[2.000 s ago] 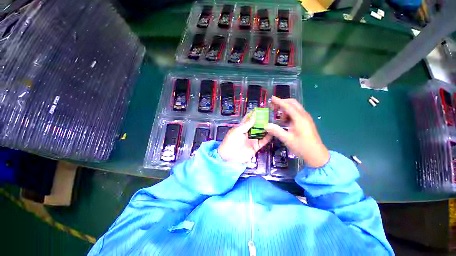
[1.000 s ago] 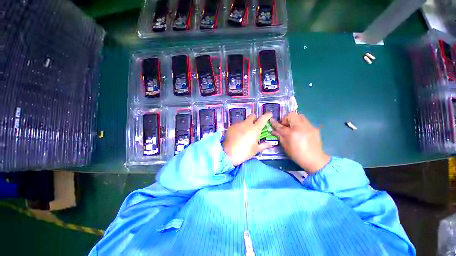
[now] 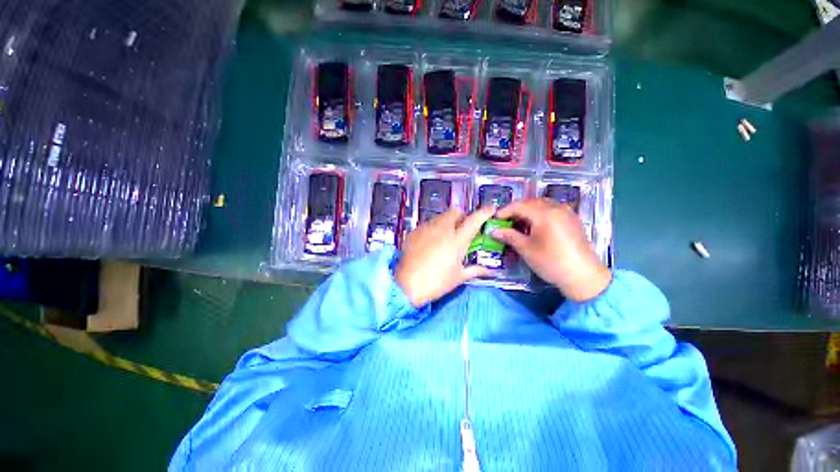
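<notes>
A clear blister tray (image 3: pixel 597 109) lies in front of me, with black phone backs with red edges in two rows of five pockets. My left hand (image 3: pixel 437 258) and my right hand (image 3: pixel 558 247) meet over the front row's fourth pocket from the left. Bright green batteries (image 3: pixel 491 240) show between my fingers, over the phone back (image 3: pixel 495 195) in that pocket. My left hand holds them from the left; my right thumb and fingers touch them from the right. How many batteries there are is hidden. The front-right phone back (image 3: pixel 561 194) is partly behind my right hand.
A tall ribbed tray stack (image 3: pixel 110 138) stands at left, another (image 3: pixel 822 221) at the right edge. A second phone tray (image 3: pixel 460 28) lies behind. Small pale cylinders (image 3: pixel 701 249) lie on the green mat at right, near a metal post (image 3: pixel 783 69).
The green batteries have moved from the front row's rightmost pocket to the fourth, with both hands around them. The front-right phone back is partly uncovered. The camera view has shifted.
</notes>
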